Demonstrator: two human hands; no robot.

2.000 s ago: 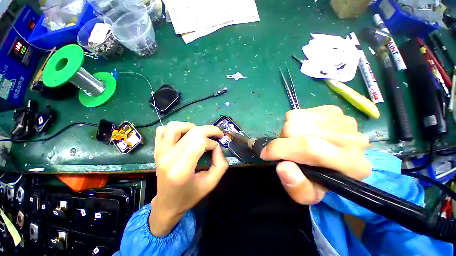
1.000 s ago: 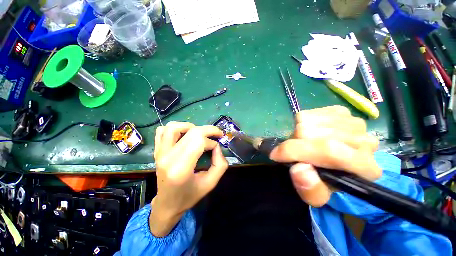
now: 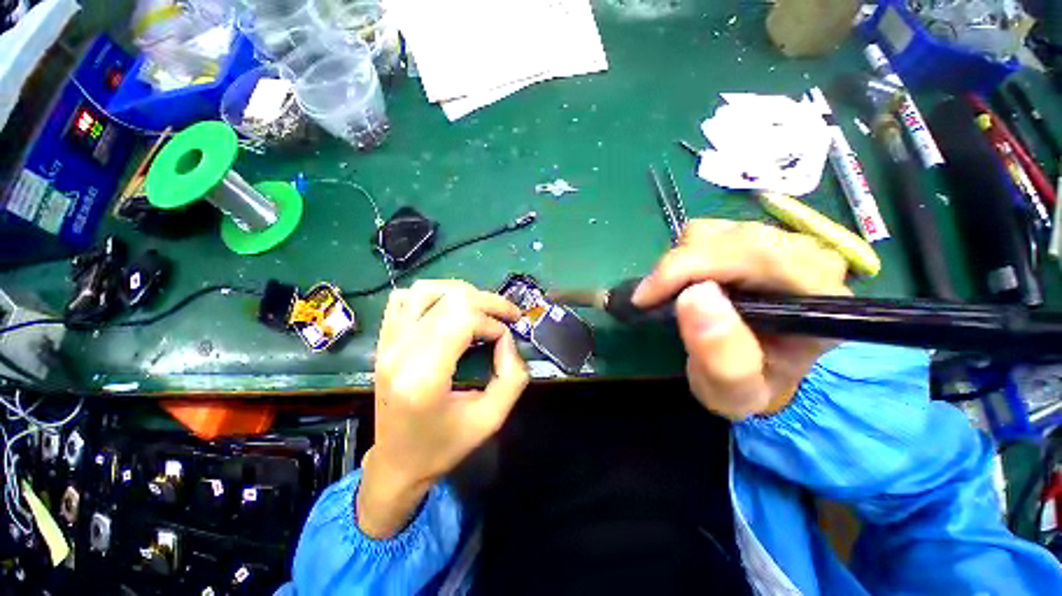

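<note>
A small open watch case with silvery and orange parts inside lies near the bench's front edge. A flat dark screen module is folded out at its lower right. My left hand has its thumb and forefinger tips at the left side of the case; the fingertips hide what they touch. My right hand is closed around the thick black handle of a soldering iron. The iron's tip is blurred and points left, just right of the case. Tweezers lie behind my right hand, partly hidden.
A green solder spool, a second opened unit and a black square part lie left. A black cable crosses behind the work. White scraps, a yellow-green handle and markers lie right. Clear cups stand upper left.
The iron's tip has moved right, away from the case, and its handle is more level. The screen module shows more fully. My left hand stays at the case. The whole view has shifted slightly.
</note>
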